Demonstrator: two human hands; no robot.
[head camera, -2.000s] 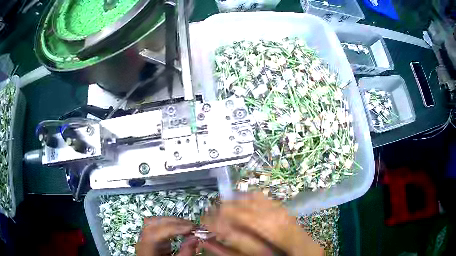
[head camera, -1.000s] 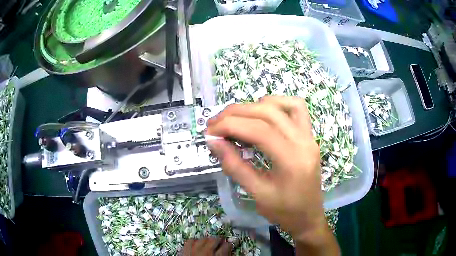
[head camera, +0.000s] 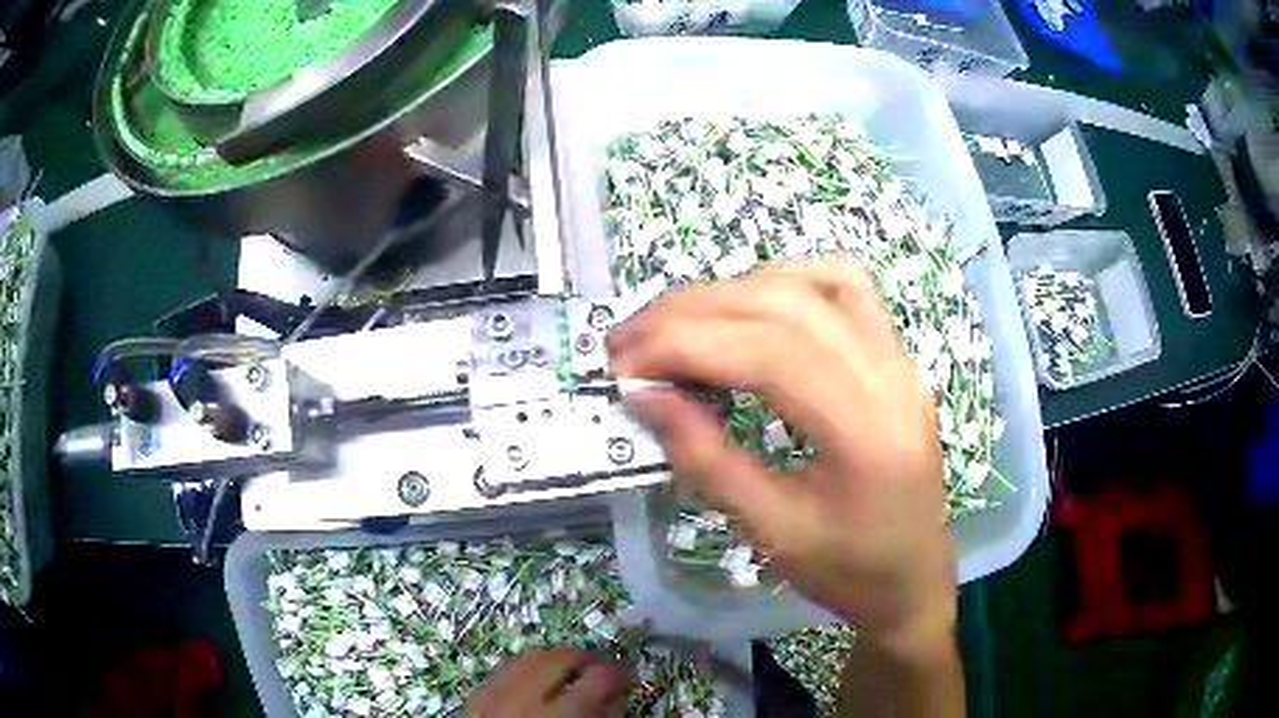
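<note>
My right hand (head camera: 814, 421) is at the right end of the silver assembly fixture (head camera: 351, 470). Its thumb and index finger pinch a small white piece (head camera: 643, 384) against the fixture, just right of the bright green line where the feed track ends. The piece's far end is hidden. My left hand (head camera: 554, 687) is low over the lower translucent bin (head camera: 246, 603), at the heap of white-and-green workpieces (head camera: 421, 603). It is cut off by the bottom edge, and whether it holds anything cannot be told.
A large translucent bin (head camera: 1031, 463) heaped with workpieces lies right of the fixture, under my right hand. The steel bowl feeder (head camera: 323, 183) is upper left, with the narrow feed track (head camera: 550, 197) beside it. Small clear boxes (head camera: 1153, 302) and a dark slim rectangle (head camera: 1180, 253) are at right.
Both hands were together over the lower bin. My right hand has moved up to the fixture's right end with a white piece; my left hand has stayed low. The view has shifted slightly.
</note>
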